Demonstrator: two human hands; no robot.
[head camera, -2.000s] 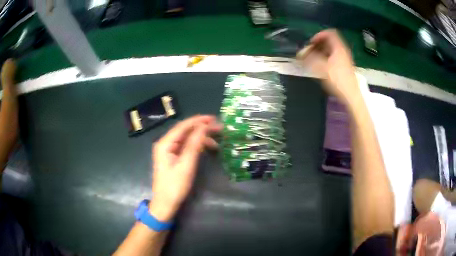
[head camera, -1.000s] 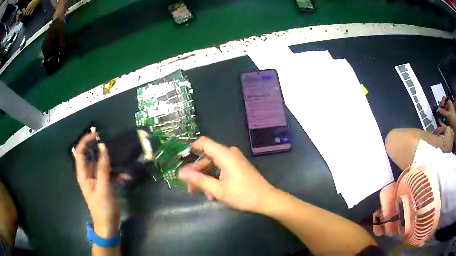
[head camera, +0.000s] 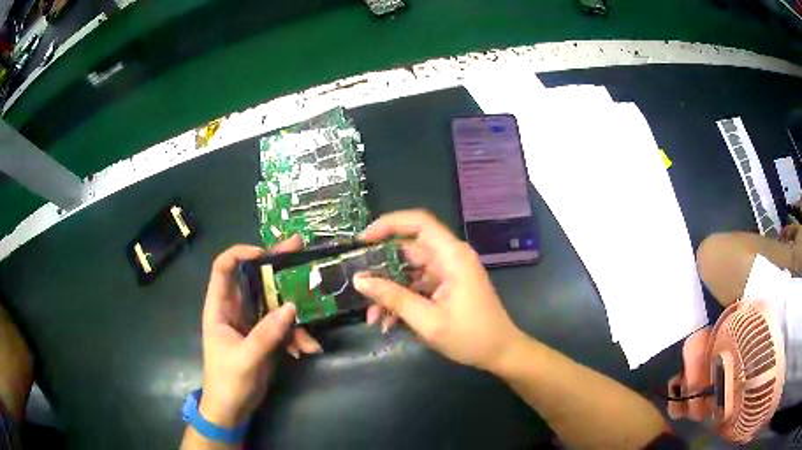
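A black front housing is held between both hands above the bench, with a pale strip at its left end. A green circuit board lies in or on it; whether it is fully seated I cannot tell. My left hand grips the housing's left end, thumb on the board's lower left edge. My right hand grips the right end, thumb on the board. Fingers hide the right end. A stack of boards lies just behind the hands. A second black housing with pale end strips lies at the left.
A smartphone with a lit screen lies right of the boards, beside white paper sheets. A pink fan and another person's arm are at the right. A grey post stands left, near the green conveyor.
My right hand has brought a board from the stack onto the housing, and both hands now hold them together. The second housing shows clear of my left hand. Units on the conveyor have shifted.
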